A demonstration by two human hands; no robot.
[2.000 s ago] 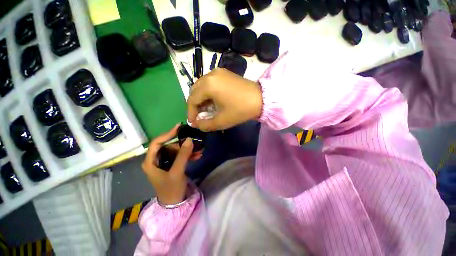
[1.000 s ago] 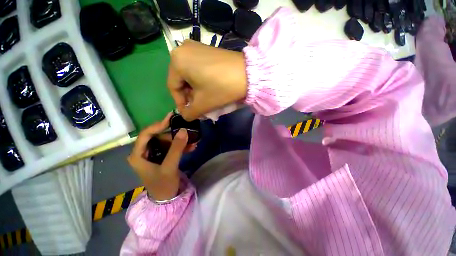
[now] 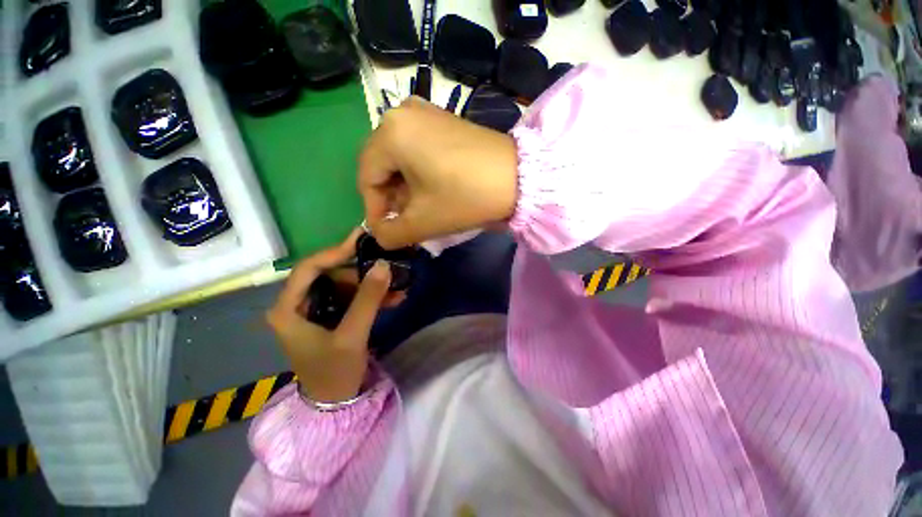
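Note:
My left hand holds a glossy black case between thumb and fingers, in front of my body and below the green mat's edge. The case looks open; another dark part of it shows under the palm. My right hand is bent over the top of the case, its fingertips at the case's upper edge. A crumpled white wipe shows under the right hand. Whether the right fingers also pinch a small tool is hidden.
A white tray of glossy black cases is at left. The green mat bears two dark cases. A marker pen, a labelled case and many loose cases lie behind. White empty trays stand below. Another person's pink sleeve is at right.
The view has shifted, so the bench items sit differently in the picture. My right hand has tilted over the case, and the wipe has moved from its fingertips to beneath the hand.

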